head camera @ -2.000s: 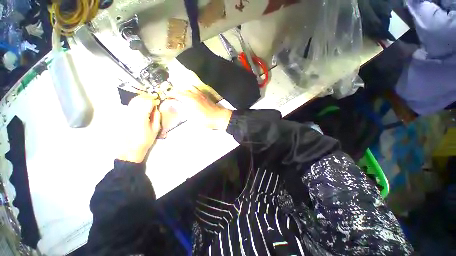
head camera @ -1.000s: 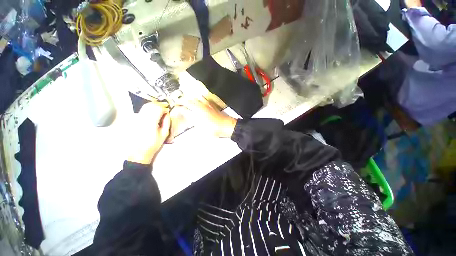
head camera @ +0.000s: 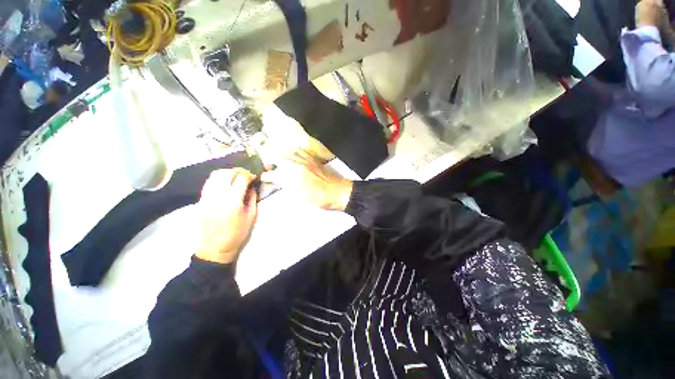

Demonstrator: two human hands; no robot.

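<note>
A curved black cut piece (head camera: pixel 140 215) lies on the white table, running from the lower left up to the needle area. My left hand (head camera: pixel 228 211) is on its right end, fingertips pinching the fabric's edge. My right hand (head camera: pixel 312 178) lies flat just right of the presser foot (head camera: pixel 248 122), its fingertips close to my left fingertips; glare hides what is under them. The right stack of black pieces (head camera: pixel 337 129) lies beyond my right hand, under the machine arm. The left stack (head camera: pixel 41 266) lies along the table's left edge.
Red-handled scissors (head camera: pixel 383 117) lie behind the right stack. A clear plastic bag (head camera: pixel 481 81) hangs at the right. The white lamp body (head camera: pixel 140 148) overhangs the long piece. A person in lavender (head camera: pixel 633 133) is at upper right.
The long black piece now stretches across the table left of the needle, where only a small dark corner showed before. My left hand has moved slightly down towards me.
</note>
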